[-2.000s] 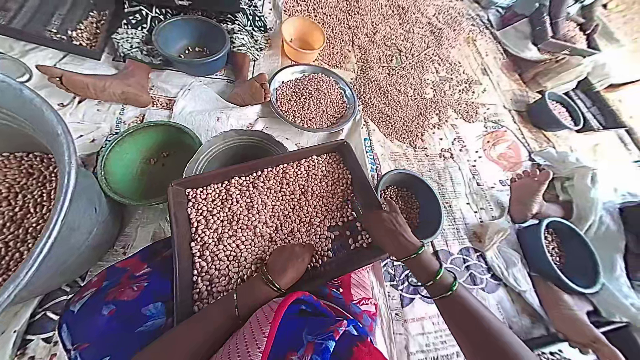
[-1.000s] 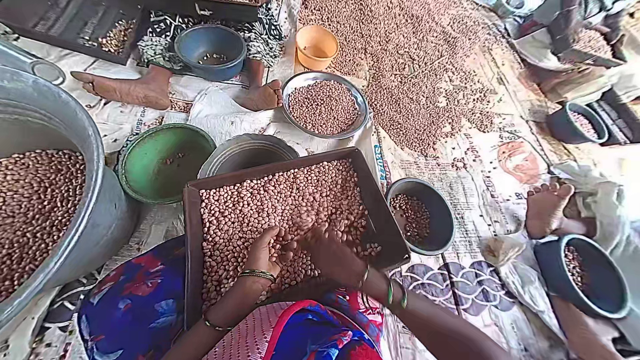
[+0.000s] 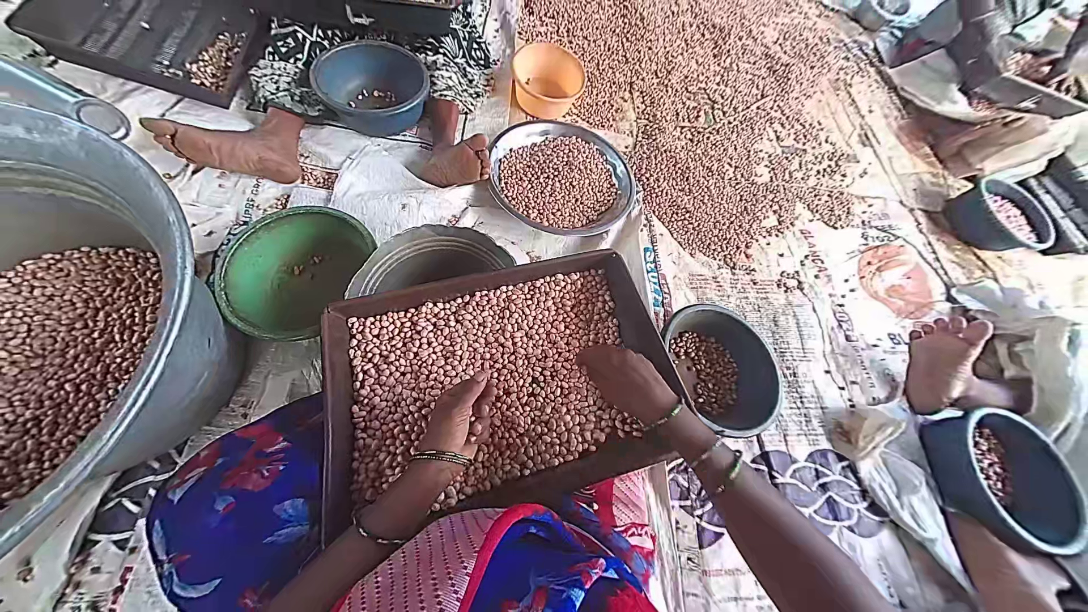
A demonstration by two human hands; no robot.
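Observation:
A dark rectangular tray [image 3: 337, 408] rests on my lap, filled with pinkish-brown nuts or beans [image 3: 501, 348]. My left hand [image 3: 459, 416] lies over the nuts left of the tray's middle, thumb up and fingers curled; whether it holds any is hidden. Toward the tray's right side, my right hand [image 3: 625, 382] touches the nuts with its fingers bent down, the fingertips hard to make out. Close to my right wrist, outside the tray, stands a dark grey bowl [image 3: 761, 374] with some nuts in it. Bangles circle both wrists.
A large metal pot [image 3: 161, 374] of nuts stands at left. Beyond the tray are a green bowl [image 3: 255, 289], a grey bowl [image 3: 425, 255], a steel dish [image 3: 625, 191] of nuts, a blue bowl [image 3: 382, 123] and an orange bowl [image 3: 548, 81]. Other people's feet are nearby; nuts cover the sheeting.
My hands were close together over the nuts one second ago; now they are apart, the right one farther to the right. Two seconds ago the right hand was at the tray's right rim.

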